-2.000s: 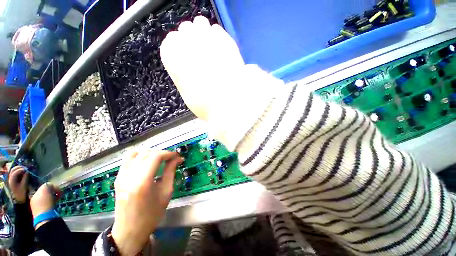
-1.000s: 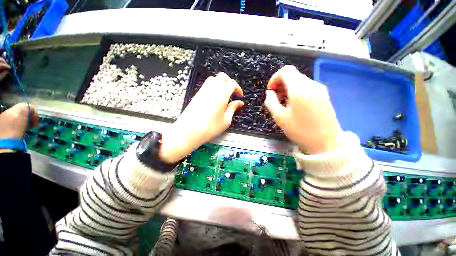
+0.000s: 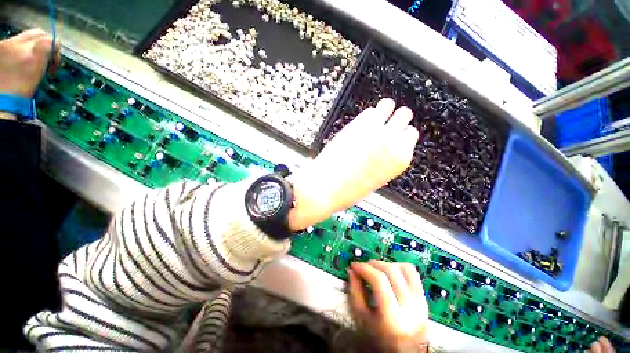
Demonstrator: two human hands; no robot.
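Observation:
My left hand (image 3: 366,155), with a black watch, reaches over the black tray of small dark cylinders (image 3: 449,158). Its fingers are bent over the heap, and whether they hold a part cannot be seen. My right hand (image 3: 390,303) is low over the near edge of the green circuit boards (image 3: 331,241), fingers bent, its fingertips at the board. Whether it holds a part is not clear. Small blue, white and black components stand on the boards.
White components (image 3: 276,89) lie in a tray left of the dark ones. A shallow blue tray (image 3: 528,200) holds a few dark cylinders. Another person's hand (image 3: 24,62), with a blue wristband, is at the left. Part of another hand (image 3: 601,346) shows at the lower right.
The view has turned and shifted. My right hand has left the dark-parts tray and is down at the boards. My left hand is still over that tray.

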